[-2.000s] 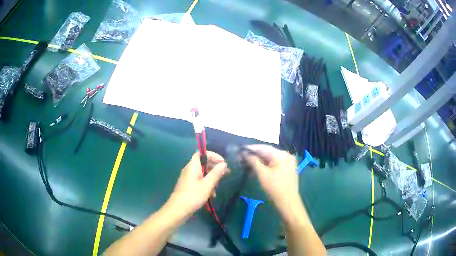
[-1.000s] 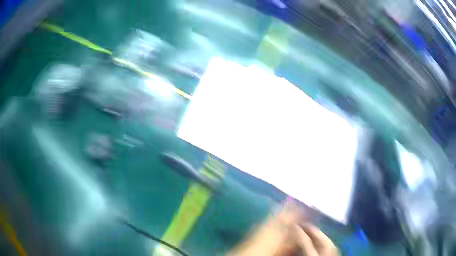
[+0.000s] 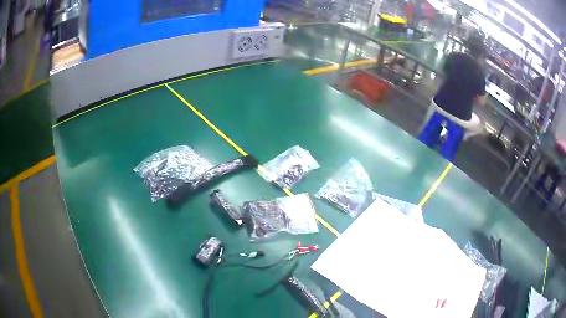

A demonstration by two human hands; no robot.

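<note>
Neither of my hands is in the picture. A large glaring white paper sheet lies at the lower right. Two small red marks or tips show over its lower part; I cannot tell which. Left of the sheet lies a small cable assembly with thin black leads and red tips. Beside it is a short film-wrapped black block. A film-wrapped black bundle lies at the bottom edge. Clear plastic bags with dark parts lie farther back.
A long black sleeve piece and a crinkled bag lie at left. Another bag lies behind the sheet. Black sleeves are at right. A white-grey panel with sockets edges the green table. A person is beyond it.
The view has swung left and up, and the picture is sharper. Both hands, the blue tools and most of the red leads have left the picture. The table's far edge and a person now show.
</note>
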